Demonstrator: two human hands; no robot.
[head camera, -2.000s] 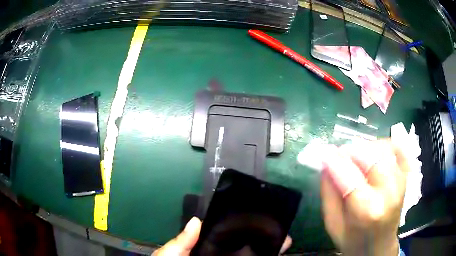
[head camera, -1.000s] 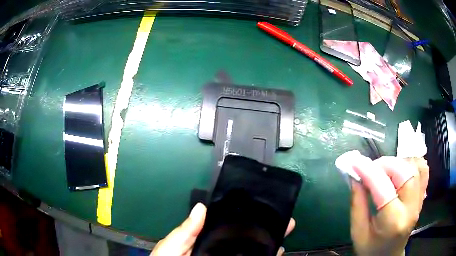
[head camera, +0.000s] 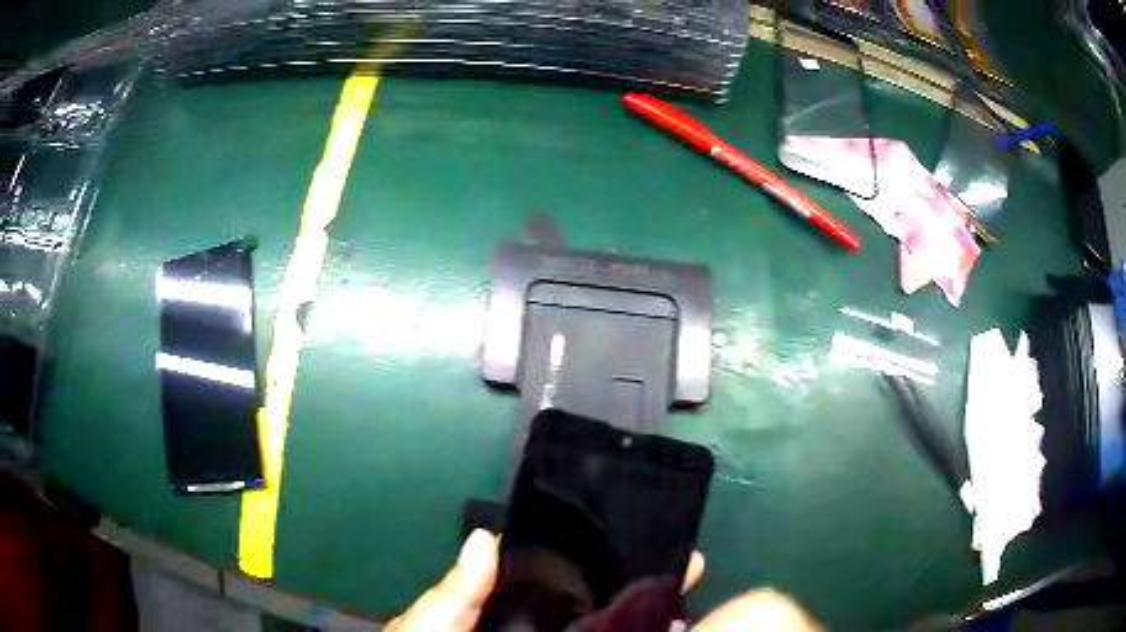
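My left hand (head camera: 459, 590) grips a glossy black cover glass (head camera: 617, 488) by its edges, with the thumb at the left edge and fingertips at the right edge. The glass has a small camera hole near its top edge and covers the lower part of the dark grey jig (head camera: 599, 324), whose wide head and stepped recess show above it. My right hand (head camera: 756, 614) is cut off by the bottom edge, just right of the glass. Its fingers and anything in them are hidden or blurred. A dark red blurred shape lies over the lower glass.
An LCD panel (head camera: 208, 368) lies left of yellow tape (head camera: 296, 290). A red marker (head camera: 741, 170) lies above the jig. A pink-and-white wrapper (head camera: 920, 216), clear strips (head camera: 883, 356), a dark slim tool (head camera: 920, 426) and white wipes (head camera: 1003, 451) lie right. Clear trays (head camera: 457, 56) stand behind.
My right hand has moved down and left from beside the wipes to the bottom edge by the glass. Its white wipe no longer shows. The whole view has shifted slightly.
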